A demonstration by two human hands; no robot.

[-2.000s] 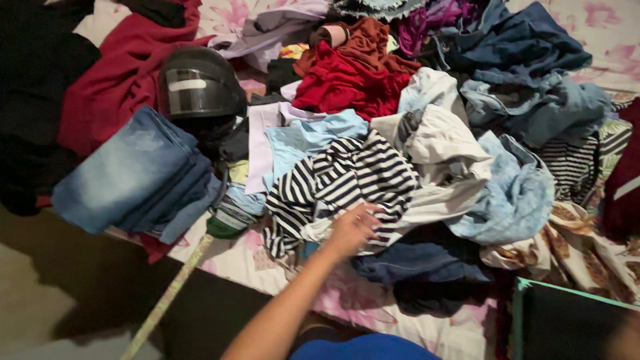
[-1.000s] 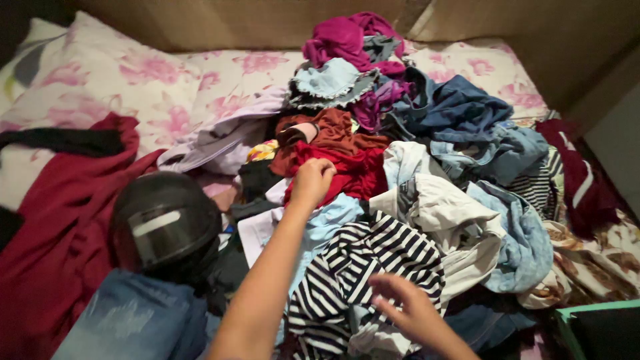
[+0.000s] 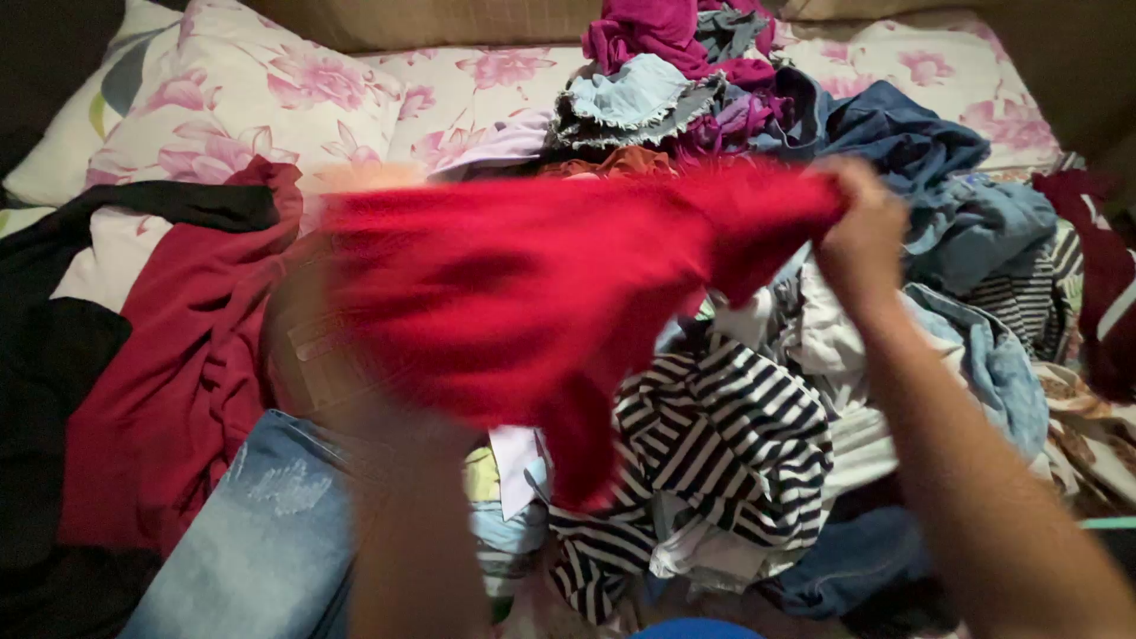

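Note:
A bright red cloth garment (image 3: 532, 284) is stretched in the air above a heap of clothes, blurred by motion. My right hand (image 3: 856, 226) grips its right end. At its upper left corner, my left hand (image 3: 368, 177) shows only as a blur, partly hidden by the fabric; the raised corner there appears held. Below the garment lies a black-and-white striped garment (image 3: 737, 435), with a white garment (image 3: 834, 328) beside it. The dark helmet (image 3: 306, 346) is largely covered by the blur of my left arm and the cloth.
Folded blue jeans (image 3: 266, 524) lie at lower left near a dark red cloth (image 3: 169, 382) and black clothing (image 3: 44, 399). Denim (image 3: 905, 133) and magenta clothes (image 3: 648, 35) are heaped behind. A floral pillow (image 3: 257, 98) rests on the bed at the back left.
The red garment has been lifted from the heap, where my left hand was touching it one second ago. My right hand has moved from beside the striped garment up to the red one.

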